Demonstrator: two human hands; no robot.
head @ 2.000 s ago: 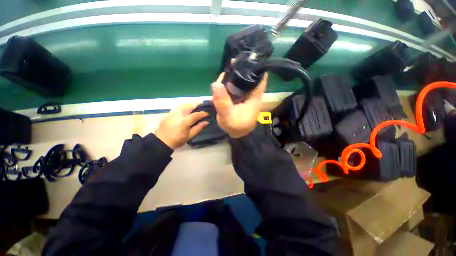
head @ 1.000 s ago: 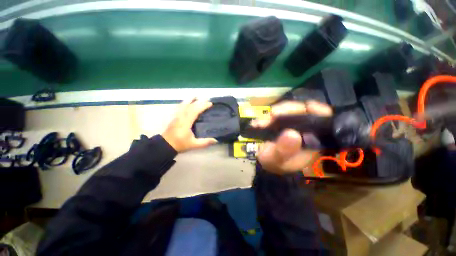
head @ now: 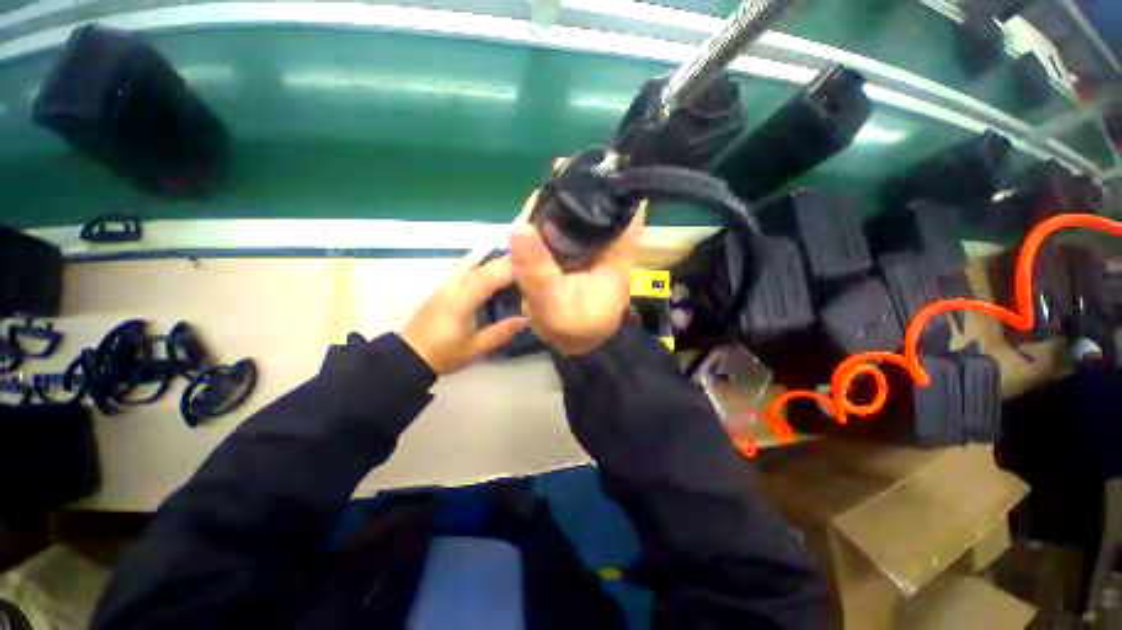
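Note:
My right hand (head: 576, 289) is closed around the black electric screwdriver (head: 588, 209), held upright over the housing, its thick cable curving right. The driver bit is hidden below the hand. My left hand (head: 464, 314) holds the black housing (head: 511, 335) on the pale bench from its left side. The housing is mostly covered by my hands and the driver. The handle on it cannot be seen. The yellow and black screw feeder (head: 651, 286) shows just right of my right hand.
Loose black carrying handles (head: 133, 367) lie in a heap on the left. Black housings stand stacked on the right (head: 861, 308) and on the green belt (head: 369, 135) behind. An orange coiled hose (head: 931, 322) crosses the right side. An open carton (head: 931, 517) is lower right. A metallic coil (head: 726, 52) rises above the driver.
A second ago the driver was tilted right over the yellow feeder, with the housing's marked face showing. Now my right hand has brought it left and upright over the housing. My left hand still holds the housing.

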